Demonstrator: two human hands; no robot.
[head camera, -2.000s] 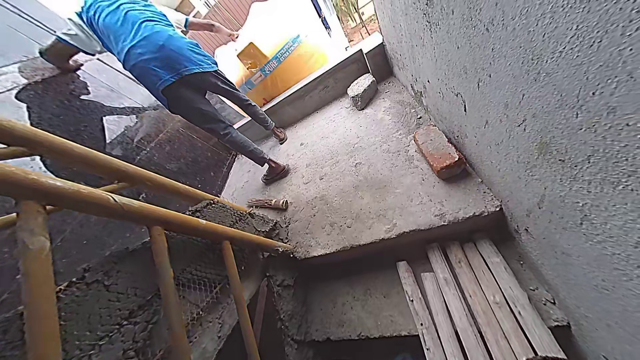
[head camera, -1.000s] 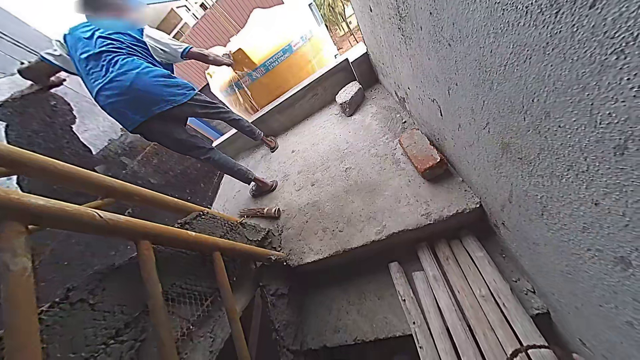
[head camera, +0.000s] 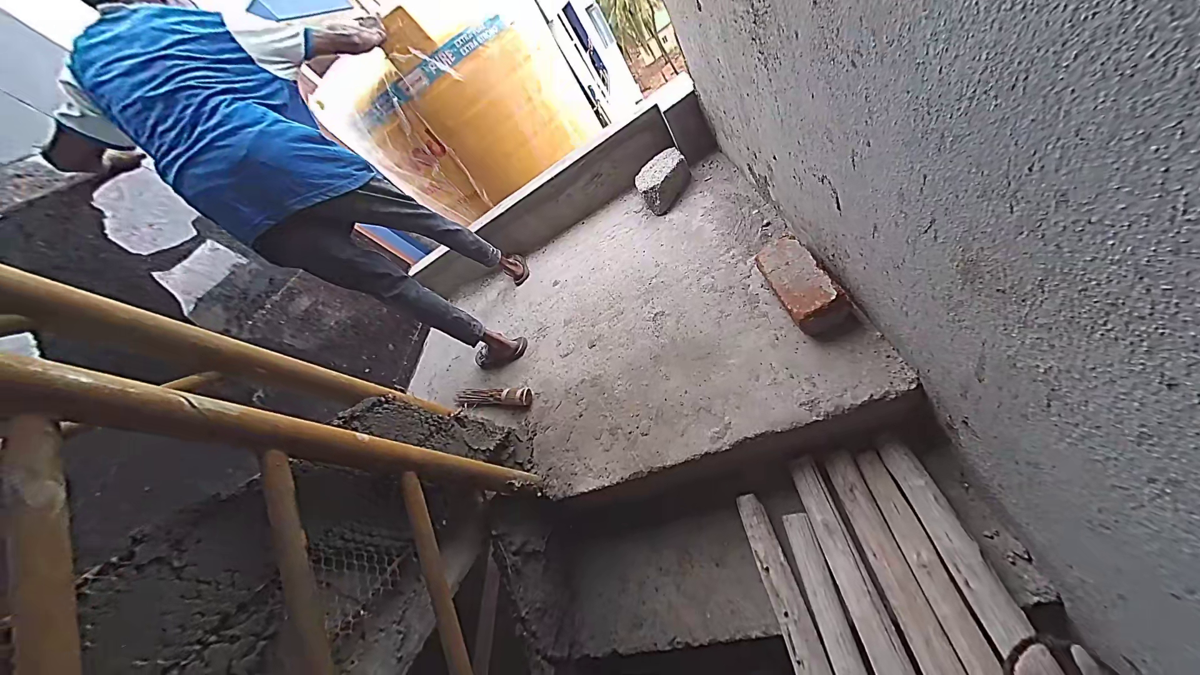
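Neither my left hand nor my right hand shows in the head view. At the lower left, a yellow metal railing (head camera: 234, 419) slants down toward a rough concrete edge. Several wooden poles (head camera: 891, 553) lie side by side at the lower right, with a dark rope (head camera: 1031, 647) across them at the bottom. Above them is a concrete landing (head camera: 647, 328) bearing a red brick (head camera: 802, 284) near the wall, a grey block (head camera: 663, 180) farther back, and a short bundle of sticks (head camera: 495, 397) near its left side.
Another person (head camera: 216, 122) in a blue top and dark trousers stands on the landing, an arm stretched toward a yellow water tank (head camera: 506, 103). A rough grey wall (head camera: 984, 187) runs up the right. The landing's front edge drops to a lower ledge (head camera: 675, 591); wire mesh (head camera: 356, 572) shows behind the railing.
The other person was more bent with the head out of view two seconds ago; their feet stay at about the same place on the landing. More rope on the poles has come into view.
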